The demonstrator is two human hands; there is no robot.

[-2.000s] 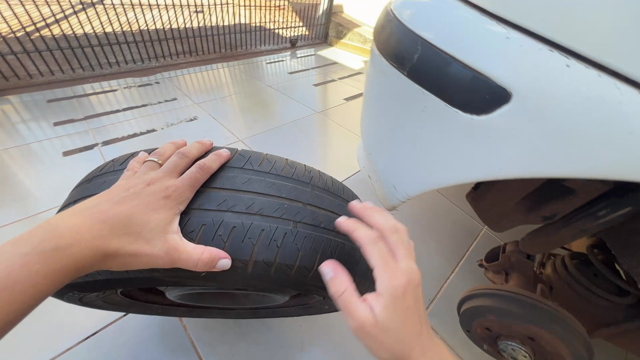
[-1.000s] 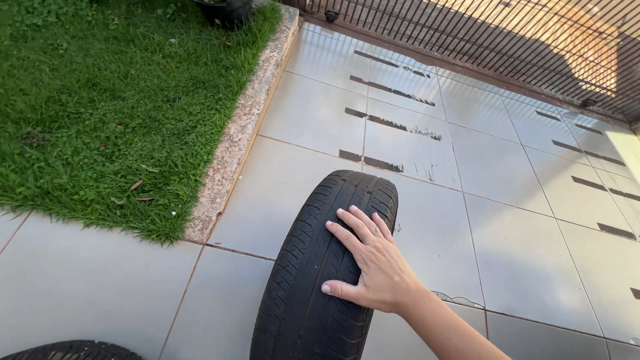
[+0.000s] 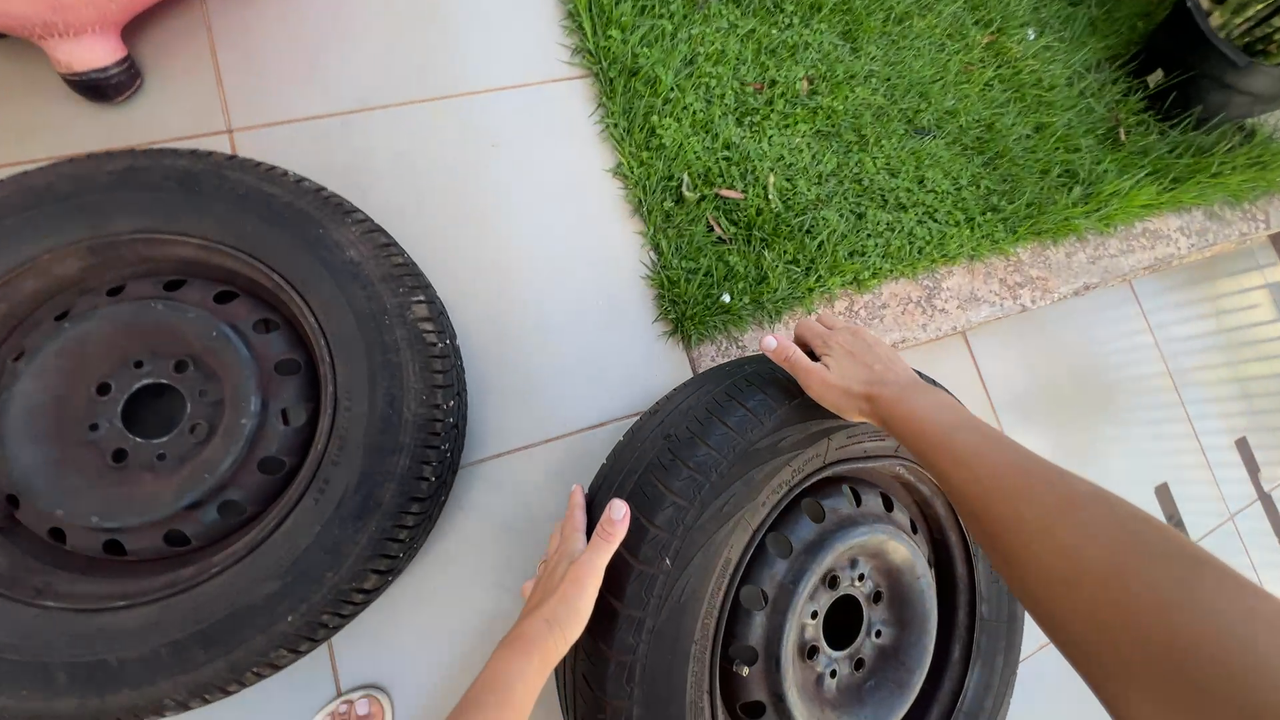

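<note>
A tire on a dark steel rim (image 3: pixel 690 470) stands tilted at the lower middle, its rim side facing up toward me. My right hand (image 3: pixel 840 365) rests on the top of its tread, fingers bent over the far side. At the tread's left side is my left hand (image 3: pixel 575 570), fingers apart, thumb toward the rubber; whether it presses on the tire I cannot tell. Another tire with a rusty steel wheel (image 3: pixel 390 500) lies flat on the tiles at the left, apart from the first.
Grass (image 3: pixel 850 150) with a stone curb (image 3: pixel 1050 275) borders the tiled floor (image 3: pixel 520 240) just beyond the tire. A black plant pot (image 3: pixel 1190 75) stands at the upper right, a pink object (image 3: pixel 85 35) at the upper left. A sandaled foot (image 3: pixel 358 705) shows below.
The view has swung from the car and gate to the grass and second tire. The handled tire has moved from beside the car to the grass corner, and its rim now shows.
</note>
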